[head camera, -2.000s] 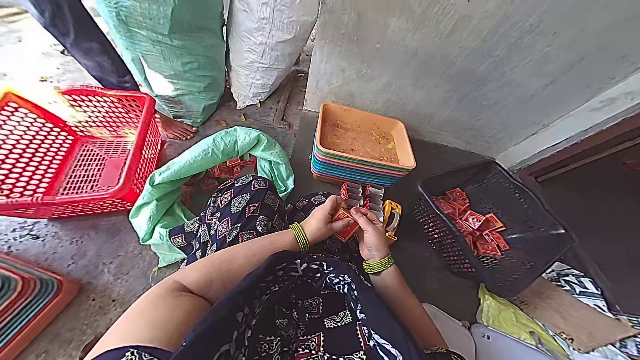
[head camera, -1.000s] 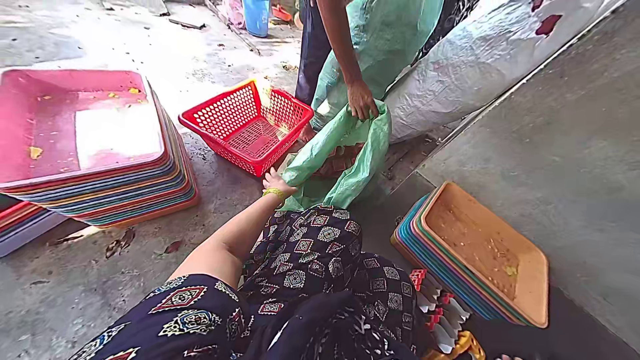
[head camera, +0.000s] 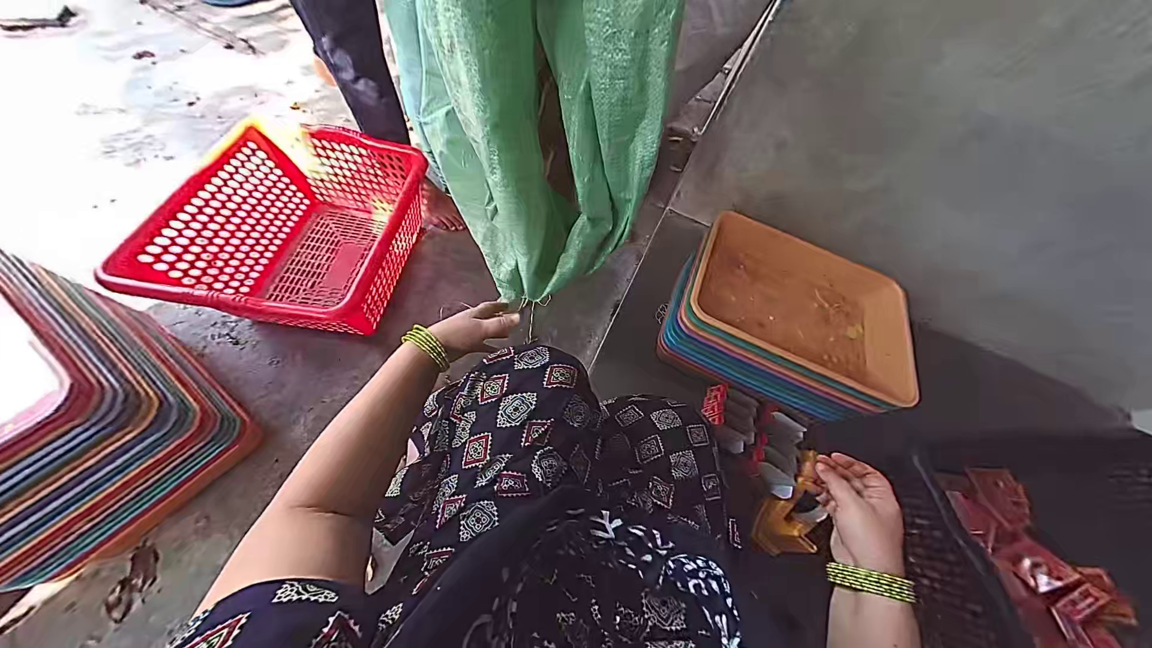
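My left hand (head camera: 477, 328) reaches forward over my knee, fingers spread and empty, close beside the gathered lower end of a green woven sack (head camera: 540, 180). The sack hangs upright in front of me; who or what holds its top is out of view. My right hand (head camera: 855, 499) is at my right side with curled fingers, by a yellow plastic object (head camera: 785, 524), perhaps a tape dispenser, and a row of small red and grey boxes (head camera: 781, 441). Whether its fingers touch the yellow object or hold something is unclear.
A red perforated basket (head camera: 342, 256) lies ahead left, near a person's bare foot (head camera: 441, 207). Stacked trays (head camera: 135, 423) stand at the left. Another stack topped by an orange tray (head camera: 792, 306) stands by the wall. Red packets (head camera: 1071, 576) lie in a black crate (head camera: 954, 540).
The green sack, low on the floor with red packets in its mouth and gripped by another person's hand, now hangs upright. My left hand has let go of its edge. My right hand has come into view.
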